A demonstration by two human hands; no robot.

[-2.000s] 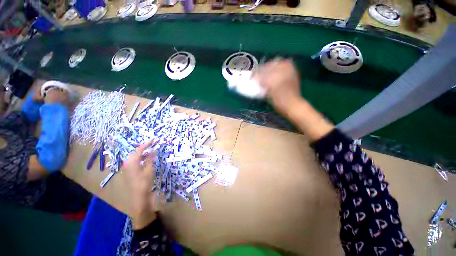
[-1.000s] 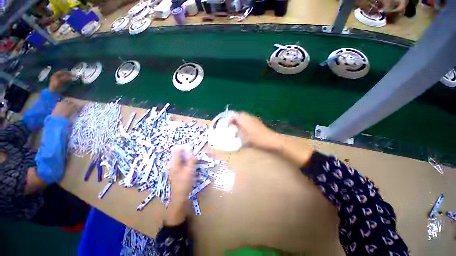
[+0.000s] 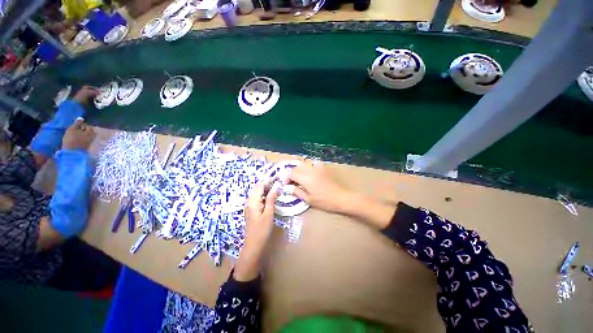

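A round white lamp base point(image 3: 290, 203) with dark curved slots lies on the brown bench, right of the strip pile. My right hand point(image 3: 313, 185) is on its upper right, fingers bent over the disc. My left hand point(image 3: 259, 218) is at its left edge, fingertips at the disc; whether they hold a small part is too blurred to tell. The loose pile of white strips point(image 3: 208, 195) with blue-dark marks lies left of my left hand. A small patch of shiny clear pieces point(image 3: 295, 229) lies just below the disc.
The green conveyor point(image 3: 325, 91) carries several discs. A grey post point(image 3: 481, 117) stands at right. Thin white pieces point(image 3: 123, 166) and dark-handled pliers point(image 3: 123, 218) lie left. A neighbour's blue sleeve point(image 3: 70, 195) is at far left. Spare strips point(image 3: 569, 257) lie far right. A blue bin point(image 3: 134, 299) is below.
My right hand took a disc from the belt and brought it down onto the bench. My left hand moved right from over the strip pile to the disc. Belt discs shifted right.
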